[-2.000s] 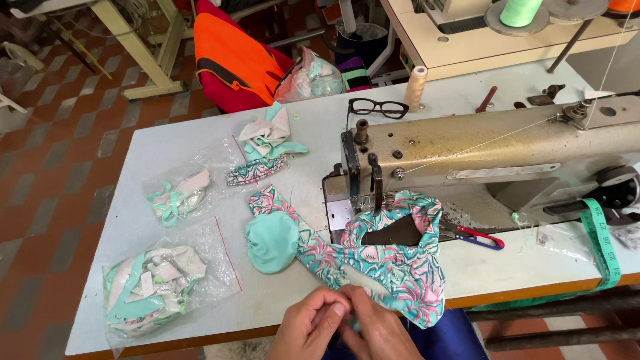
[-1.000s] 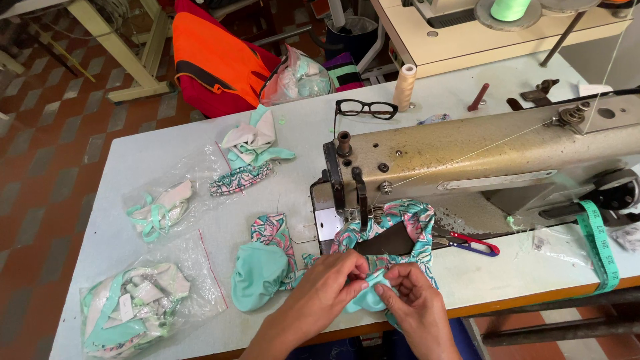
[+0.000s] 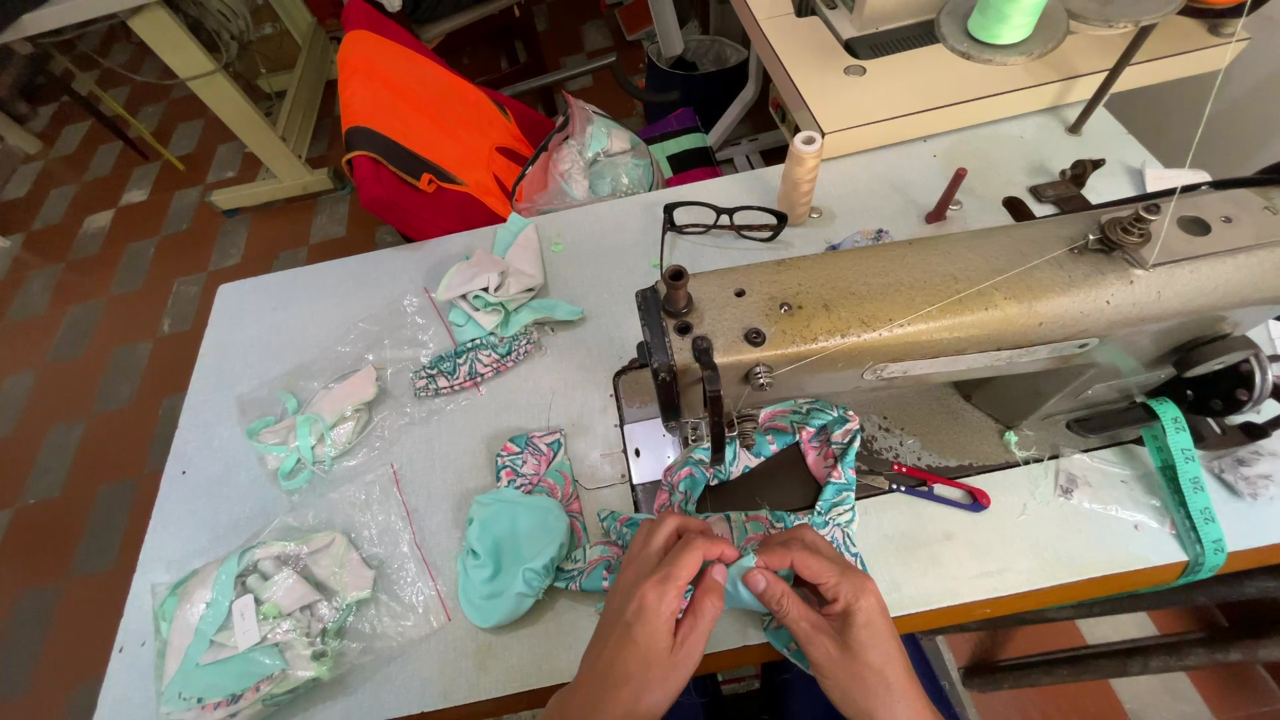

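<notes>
My left hand [image 3: 665,600] and my right hand [image 3: 825,610] meet at the table's front edge, fingertips pinching a mint edge of the printed fabric garment [image 3: 830,450]. The garment, patterned in teal, pink and white, lies in a loop before and beneath the needle area of the industrial sewing machine [image 3: 900,310]. To the left of my left hand a gathered mint fabric cup [image 3: 512,555] rests against a printed strip [image 3: 535,465]. Thread snips [image 3: 940,490] with red and blue handles lie right of the garment. My fingers partly hide the pinched edge.
Clear plastic bags of fabric pieces [image 3: 265,620] [image 3: 330,420] lie on the left, with loose cut pieces [image 3: 500,280] behind. Eyeglasses [image 3: 725,220] and a thread cone [image 3: 800,178] stand behind the machine. A green measuring tape [image 3: 1185,490] hangs over the front edge at right.
Two seconds ago my hands were together at the table's front edge; they have moved forward onto the garment. A mint part of it now shows between my fingers. The mint cup has shifted relative to the printed strip.
</notes>
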